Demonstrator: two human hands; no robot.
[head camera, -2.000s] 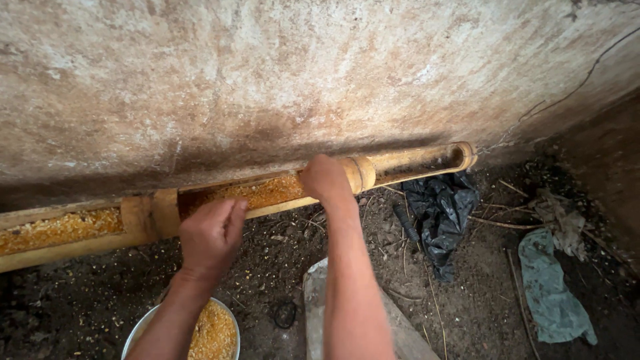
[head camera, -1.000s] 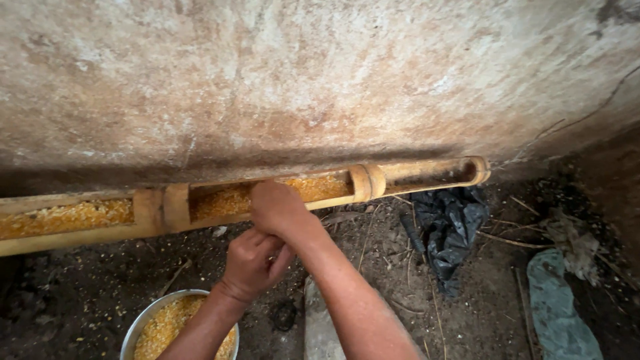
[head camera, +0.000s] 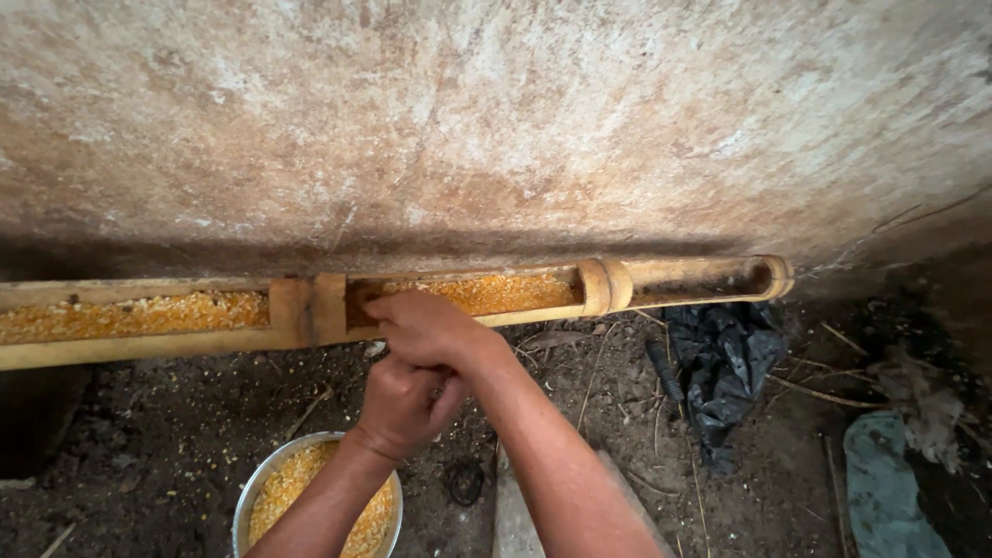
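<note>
A split bamboo trough (head camera: 310, 311) runs along the foot of the wall. Cracked corn (head camera: 496, 293) lies in its middle section and more fills the left section; the right end section holds only dark residue. My right hand (head camera: 426, 325) reaches into the left part of the middle section, its fingertips down by the bamboo node and partly hidden. Just below it, my left hand (head camera: 407, 407) is curled close against the right wrist, in front of the trough; whether it holds anything is hidden. Under my left forearm stands a round metal bowl (head camera: 242, 508) of cracked corn.
Behind the trough rises a stained plaster wall (head camera: 496, 132). A crumpled black plastic bag (head camera: 728, 372) lies on the dirt floor below the trough's right end, with a greenish cloth or plastic piece (head camera: 887, 480) farther right. A grey slab (head camera: 515, 511) lies beneath my right forearm. Twigs and spilled grains are scattered around.
My right hand has moved left along the middle section, from near the right-hand node towards the left-hand one. My left hand has left the trough's edge and sits below my right hand.
</note>
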